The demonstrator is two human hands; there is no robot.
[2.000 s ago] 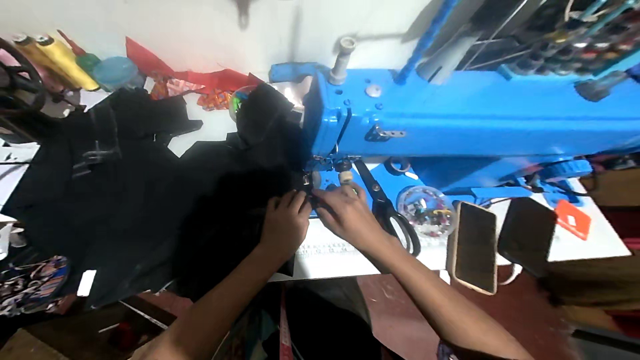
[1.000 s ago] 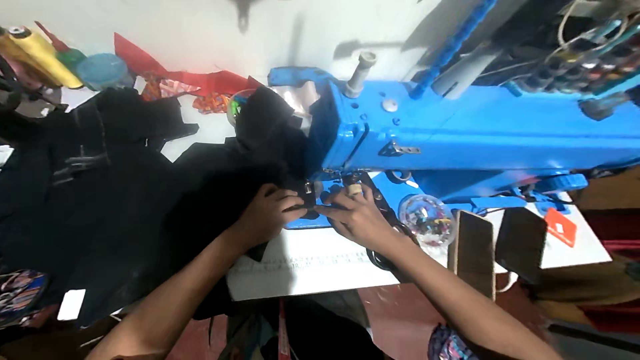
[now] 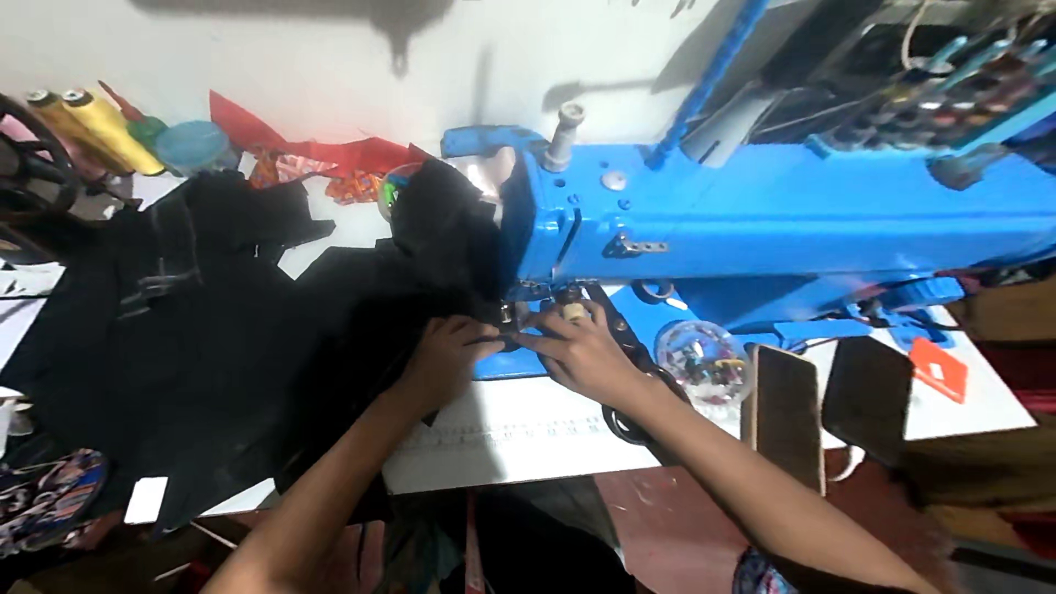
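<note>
A blue sewing machine (image 3: pixel 742 214) stands on a white table, its needle area at the left end of the arm. My left hand (image 3: pixel 450 355) pinches the edge of a black cloth (image 3: pixel 239 330) just before the presser foot (image 3: pixel 507 312). The cloth spreads over the left of the table and bunches up beside the machine head. From the right, my right hand (image 3: pixel 582 351) has its fingertips at the same cloth edge, close to the left fingertips; a ring-like tan band shows on one finger. Black-handled scissors (image 3: pixel 627 425) lie partly beneath my right hand and forearm.
Right of the scissors are a clear round container of small items (image 3: pixel 705 363), a phone (image 3: pixel 788 412), a dark flat object (image 3: pixel 866 396) and an orange piece (image 3: pixel 939 369). Yellow thread cones (image 3: pixel 111 132), a blue-lidded tub (image 3: pixel 191 147) and red cloth (image 3: pixel 313 153) lie at the back left.
Both hands stay by the presser foot with only small finger shifts. Since two seconds ago the black cloth has been drawn off the table's front part, where a printed ruler scale now shows more.
</note>
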